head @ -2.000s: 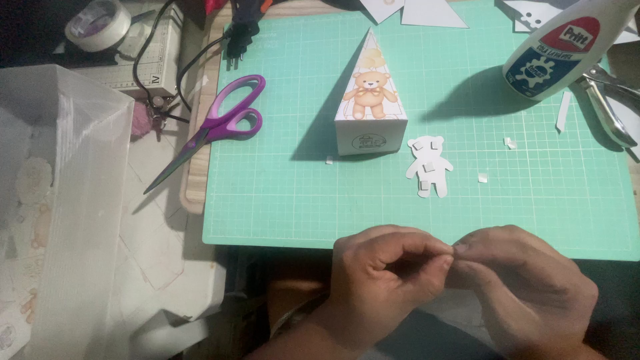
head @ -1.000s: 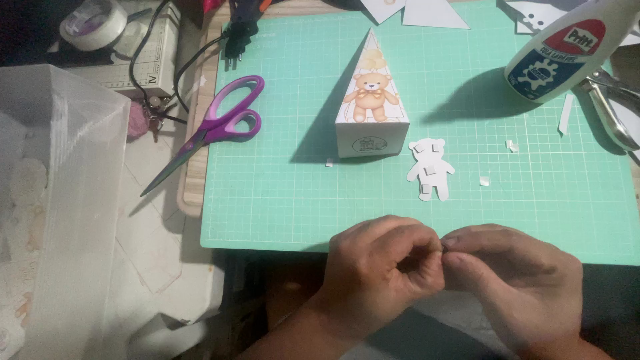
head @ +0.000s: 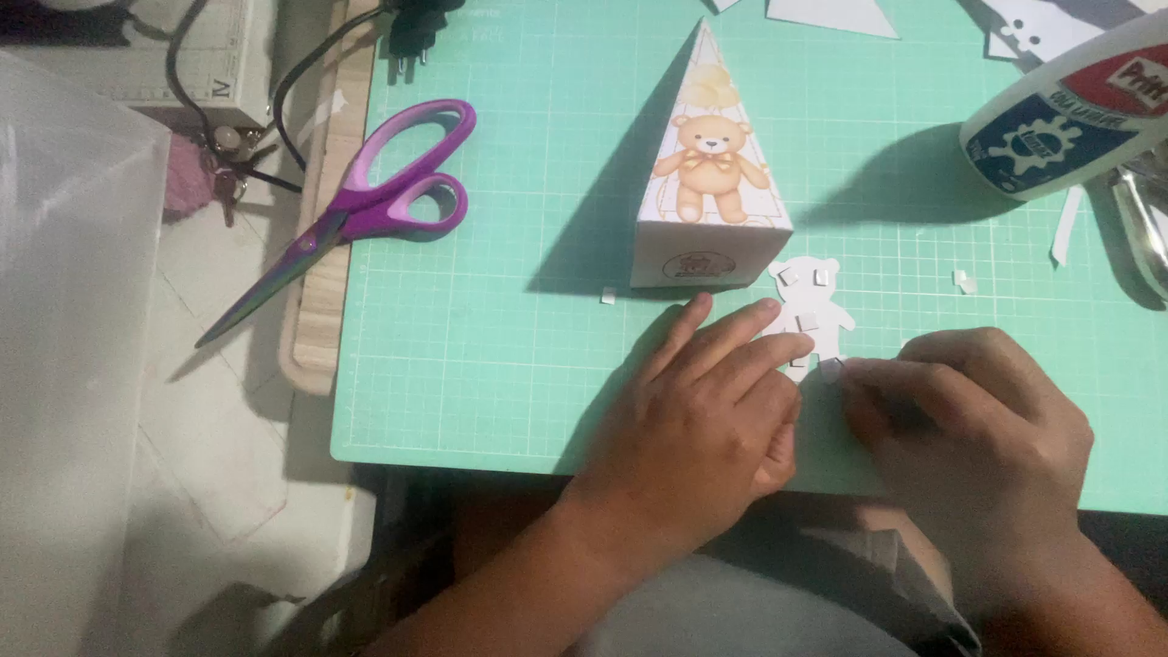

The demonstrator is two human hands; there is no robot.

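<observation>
A white paper bear cutout (head: 807, 294) lies on the green cutting mat (head: 493, 365), with several small foam squares on it. My left hand (head: 703, 420) rests over the mat with fingers spread, its fingertips on the cutout's left side and middle. At the cutout's lower right leg, my right hand (head: 976, 420) pinches a small pale piece between thumb and forefinger; the piece is mostly hidden. Just behind stands a paper pyramid box (head: 707, 246) with a printed teddy bear on its sloping face.
Purple-handled scissors (head: 392, 205) lie across the mat's left edge. A Pritt glue bottle (head: 1068, 119) stands at the right, by a metal tool (head: 1141, 228). Small paper scraps (head: 964, 282) lie on the mat. A black plug (head: 415, 32) and a translucent plastic box (head: 73, 365) are at the left.
My hands, together at the mat's front edge before, have come apart and moved forward to the bear cutout. My left fingers have spread onto it.
</observation>
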